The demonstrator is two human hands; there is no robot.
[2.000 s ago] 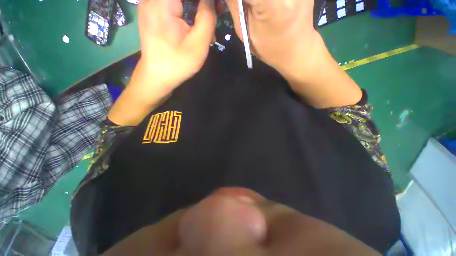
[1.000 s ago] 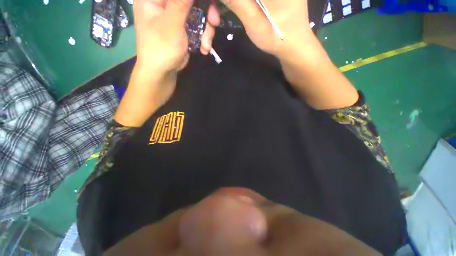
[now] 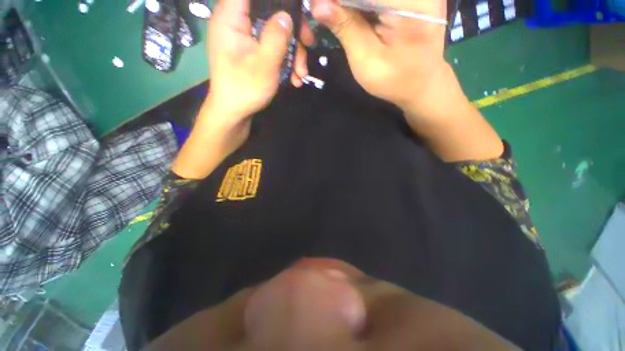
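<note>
My left hand [image 3: 248, 62] is at the top of the picture, partly cut off by its edge. It is closed around a dark phone unit [image 3: 291, 55], with the thumb on top. My right hand [image 3: 394, 58] is just to the right, its fingertips close to the unit. It holds thin silver tweezers [image 3: 411, 15] that lie across the palm and point right. The top edge and my fingers hide part of the unit and the tweezer tips. A small white and silver piece [image 3: 313, 81] is just below the left fingertips.
Another opened phone unit [image 3: 158, 48] lies on the green mat [image 3: 103, 96] at upper left, with small white pieces around. A dark strip with white squares [image 3: 483, 17] and a blue bin [image 3: 565, 15] are at upper right. A person's plaid sleeve [image 3: 130, 161] is at left.
The tweezers have turned in my right hand from steep to nearly level. My left thumb now lies over the phone unit. The view has shifted slightly, moving the scene right.
</note>
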